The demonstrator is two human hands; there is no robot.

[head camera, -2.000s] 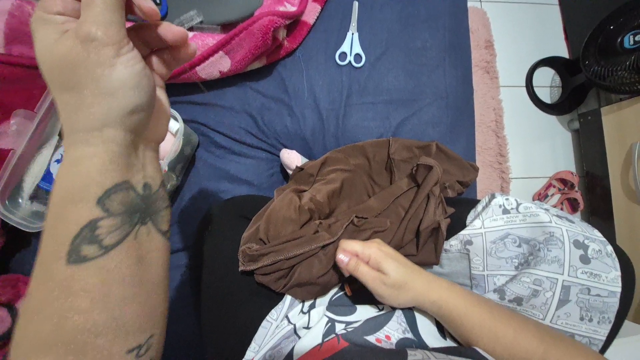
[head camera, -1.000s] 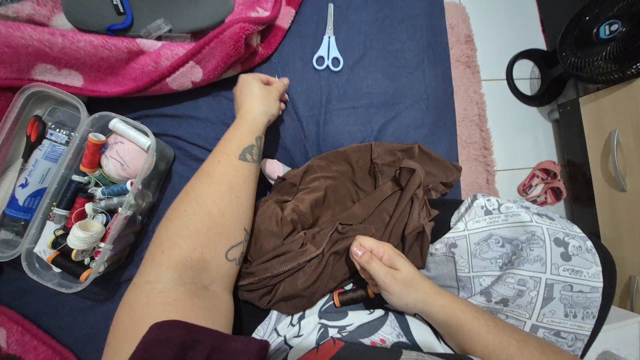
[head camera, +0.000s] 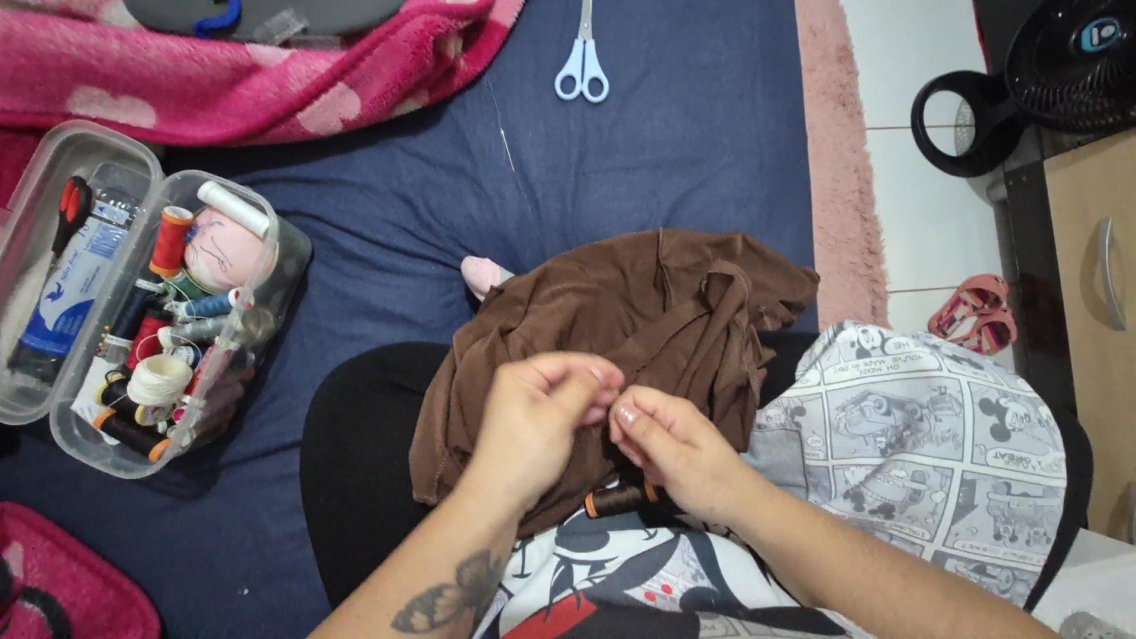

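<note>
My left hand [head camera: 564, 399] and my right hand [head camera: 661, 435] meet fingertip to fingertip above a crumpled brown cloth [head camera: 568, 311] on my lap. Thumb and fingers of each are pinched together, seemingly on a fine thread, which is too thin to make out there. A sewing needle [head camera: 508, 149] lies on the dark blue bed sheet, and its pale thread [head camera: 529, 202] runs toward the cloth. Just below my right hand rests a spool of dark brown thread [head camera: 619, 500], partly hidden by it. Light-blue-handled scissors [head camera: 582, 78] lie beyond the cloth.
At left stands an open clear plastic box [head camera: 115, 457] with thread spools, a pincushion [head camera: 229, 248] and red-and-black scissors [head camera: 74, 206]. A pink blanket [head camera: 266, 84] lies at upper left. Comic-print fabric [head camera: 923, 444] covers my right leg. A black fan [head camera: 1074, 67] stands at upper right.
My left hand was out over the sheet at upper left and has come back to my right hand. The needle now lies on the sheet. My right hand has stayed over the lap.
</note>
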